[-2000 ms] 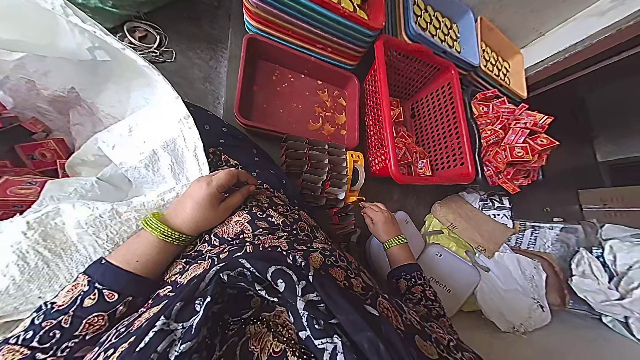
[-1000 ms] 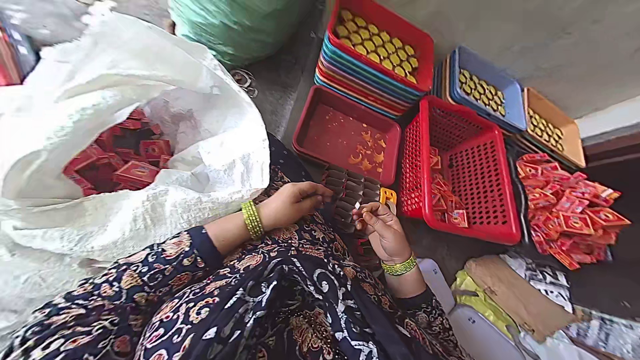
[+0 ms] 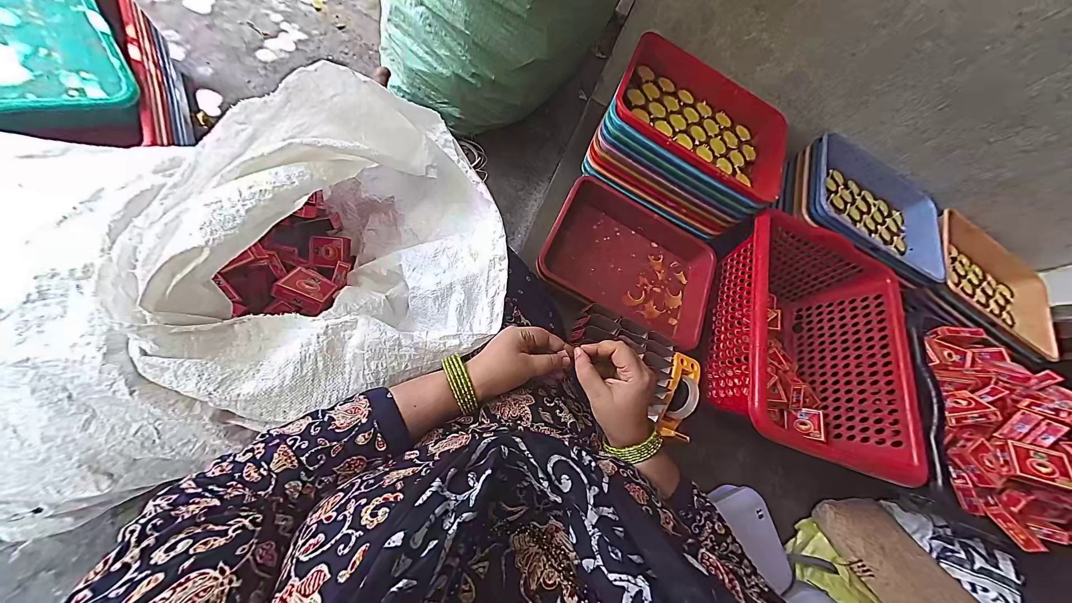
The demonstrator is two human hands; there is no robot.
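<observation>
My left hand point(image 3: 521, 362) and my right hand point(image 3: 617, 385) meet fingertip to fingertip above my lap, thumbs and forefingers pinched. Whatever lies between them is too small to make out. Just beyond my hands is a dark divided holder with rows of compartments point(image 3: 636, 337), partly hidden by my right hand. A yellow tape dispenser point(image 3: 680, 394) with a roll of tape stands at its right side. Past the holder lies a red plastic tray point(image 3: 615, 239) with yellow-orange scraps in it. The open white woven sack point(image 3: 419, 251) at my left holds small red boxes point(image 3: 306, 287).
Right of the tray stands a red perforated basket point(image 3: 846, 352) with some red boxes. Stacked trays point(image 3: 670, 176) bear round yellow pieces, as do a blue tray point(image 3: 888, 188) and an orange tray point(image 3: 1026, 293). Red boxes point(image 3: 1005, 427) are heaped far right; a green sack point(image 3: 494, 59) stands behind.
My hands, apart in both earlier frames, have come together at the fingertips. The view has swung left, bringing in more of the white sack and a green tray.
</observation>
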